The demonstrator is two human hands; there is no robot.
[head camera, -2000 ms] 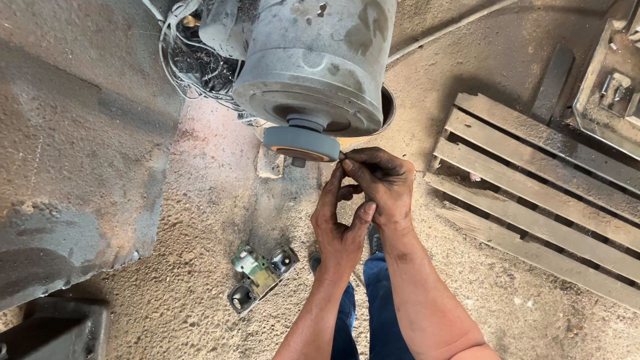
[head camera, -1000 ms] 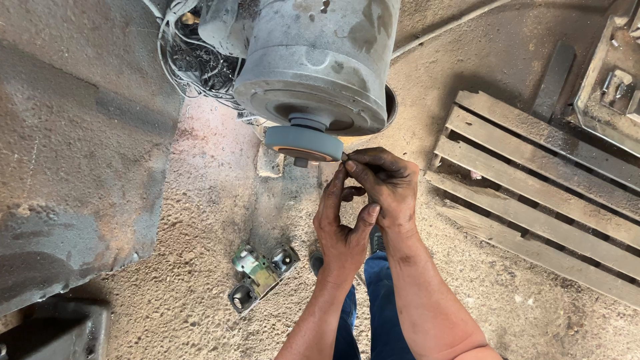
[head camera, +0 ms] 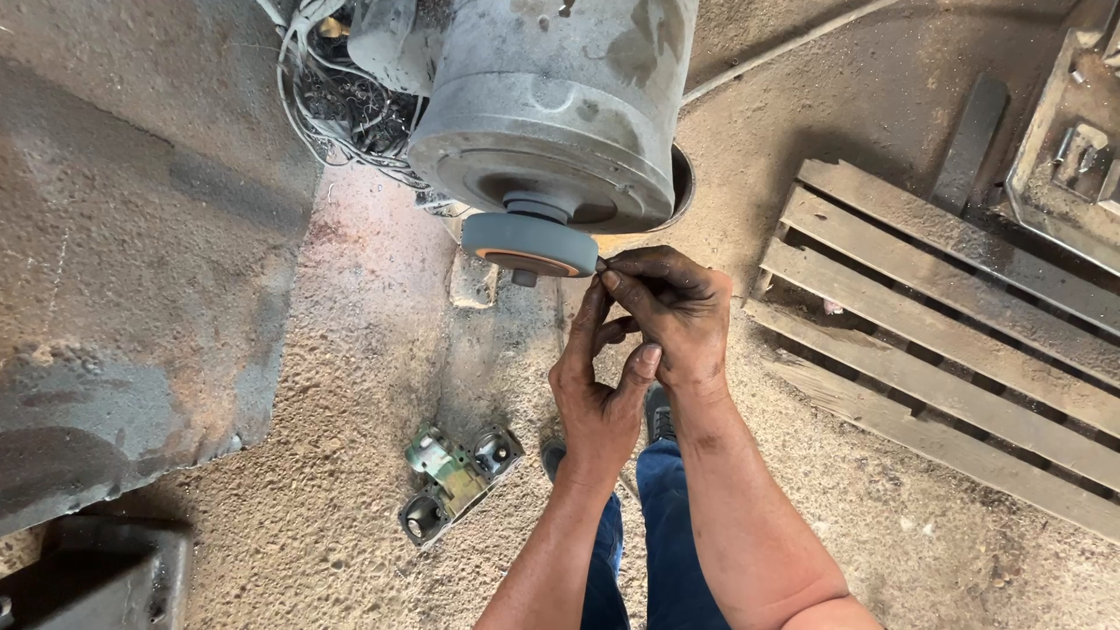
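Note:
A grey grinding wheel [head camera: 529, 244] sits on the shaft of a large grey electric motor [head camera: 560, 114] at the upper middle. At the wheel's right edge, my right hand [head camera: 669, 306] pinches a small dark piece [head camera: 601, 263] between thumb and forefinger. The piece is at or very near the rim; its shape is mostly hidden by the fingers. My left hand [head camera: 599, 376] is just below and left, its fingertips raised against the right fingertips and the piece, its thumb beside the right palm. Whether the left fingertips grip the piece is unclear.
A large metal sheet [head camera: 131, 262] covers the left side. Loose wires [head camera: 306, 96] hang beside the motor. A green metal part [head camera: 451, 477] with round openings lies on the dusty floor. A wooden pallet [head camera: 945, 306] and a metal tray [head camera: 1032, 175] are at right.

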